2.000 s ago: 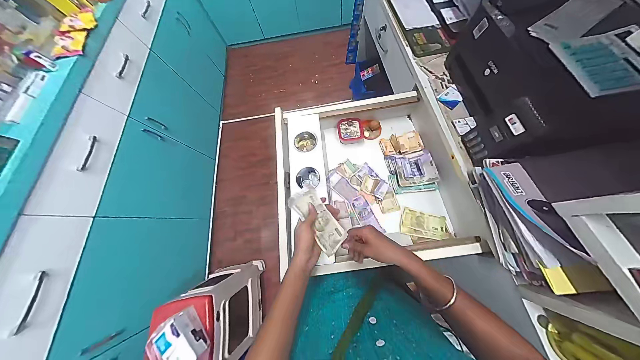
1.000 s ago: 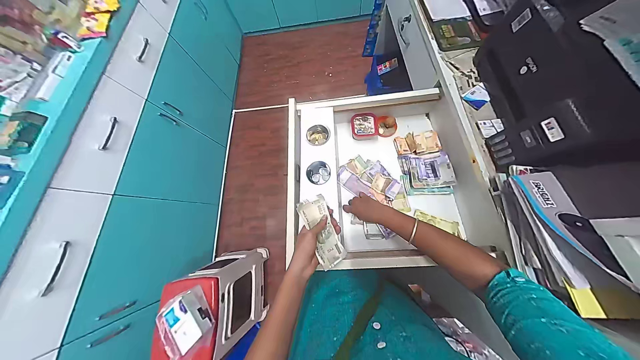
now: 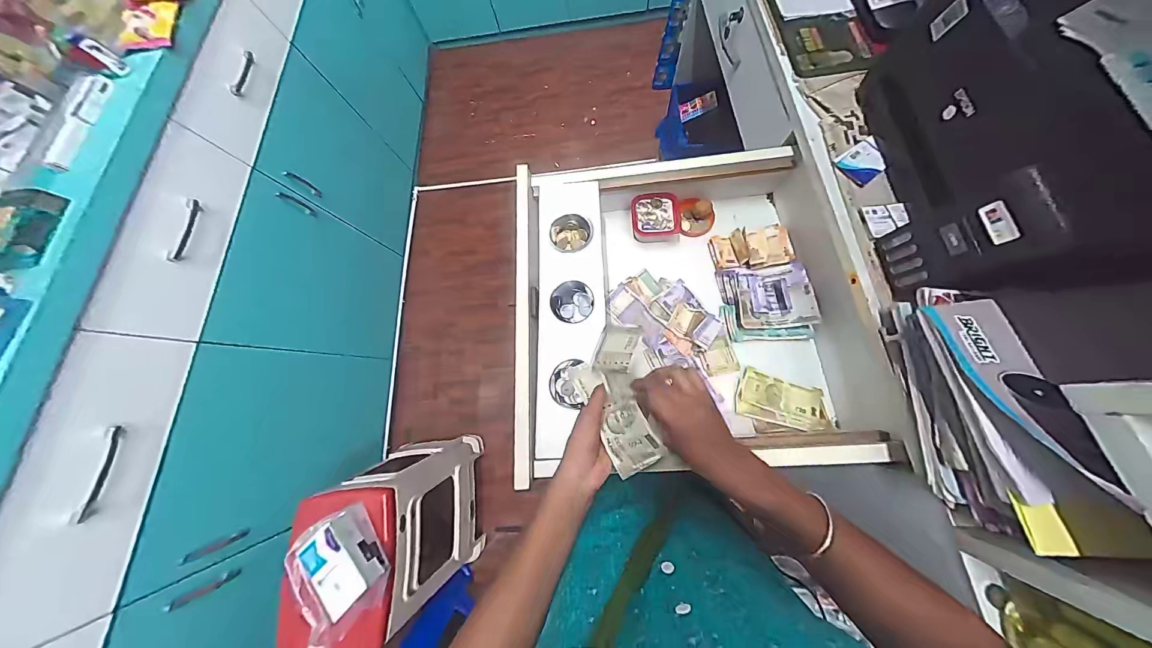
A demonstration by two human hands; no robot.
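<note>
My left hand (image 3: 587, 443) grips a small bundle of grey-green banknotes (image 3: 630, 436) over the near left part of an open white drawer (image 3: 524, 360). Close against the notes is my right hand (image 3: 681, 409), fingers bent; whether it pinches one is hidden. A loose pile of purple, orange and yellow notes (image 3: 670, 315) lies beyond my hands. To its right are stacks of orange notes (image 3: 765, 246), purple and grey notes (image 3: 781, 295) and, nearer, yellow-green notes (image 3: 783, 400). Round metal cups of coins (image 3: 571, 233) sit in the left strip. A red box of coins (image 3: 655, 216) stands at the back.
Teal and white cabinets (image 3: 297, 396) line the left. A black Epson printer (image 3: 1017, 144) and upright folders (image 3: 981, 396) stand on the right. A red and grey plastic stool or case (image 3: 396, 531), holding a plastic-wrapped packet (image 3: 337, 562), is at the lower left.
My right hand has moved from the loose pile in the drawer back to the notes in my left hand. The held notes are now spread apart more.
</note>
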